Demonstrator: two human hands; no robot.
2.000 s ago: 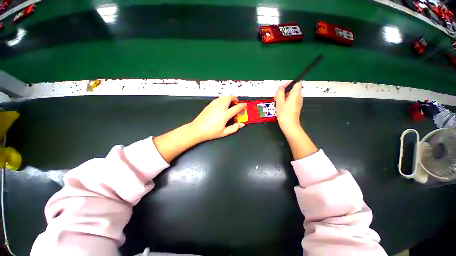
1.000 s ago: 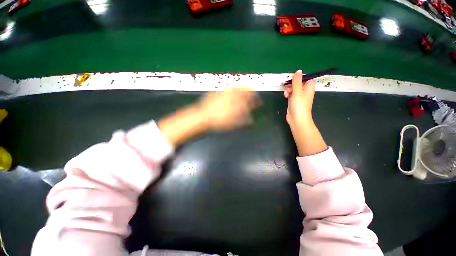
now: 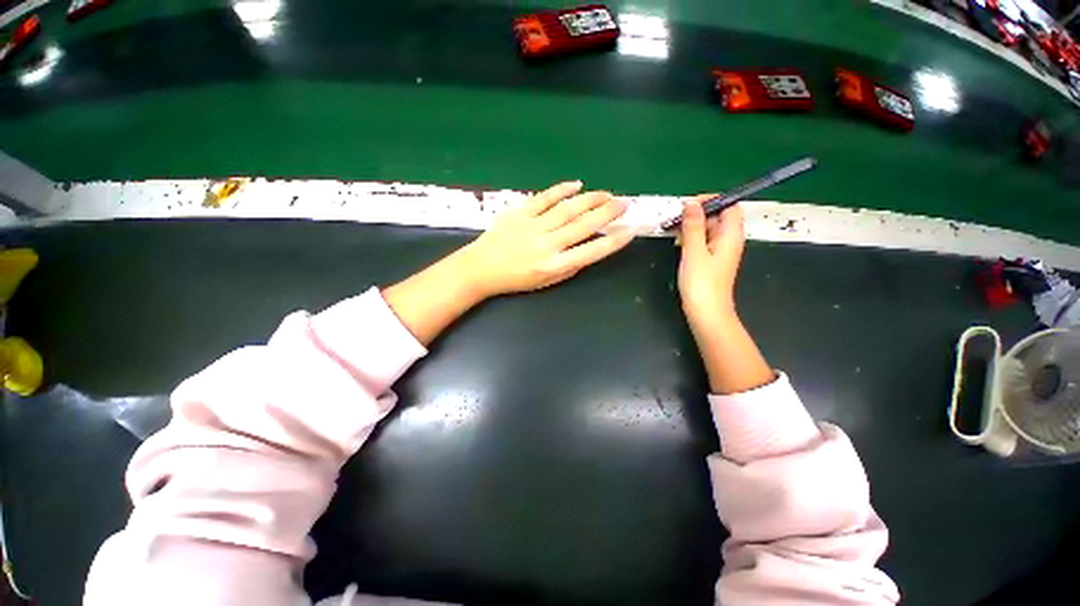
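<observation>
My left hand (image 3: 547, 243) is empty, palm down with its fingers apart, over the bench edge and the white rail. My right hand (image 3: 711, 255) holds a thin black hand tool (image 3: 764, 181), which points up and right over the rail. Red plastic units lie on the green belt: one (image 3: 566, 31) at the top middle, one (image 3: 763, 90) right of it and one (image 3: 874, 98) further right. Each of these has a pale panel with dark marks. No red unit is in either hand.
The white belt rail (image 3: 391, 204) with chipped paint runs between belt and bench (image 3: 521, 474). A white fan (image 3: 1042, 385) stands at the right, with red and silvery scraps (image 3: 1001, 284) behind it. Yellow parts (image 3: 18, 365) show at the left edge. More red pieces lie at both upper corners.
The red unit between my hands is gone from the bench. My left hand is now open and empty. The tool stays in my right hand at a lower tilt. Units on the belt have shifted right.
</observation>
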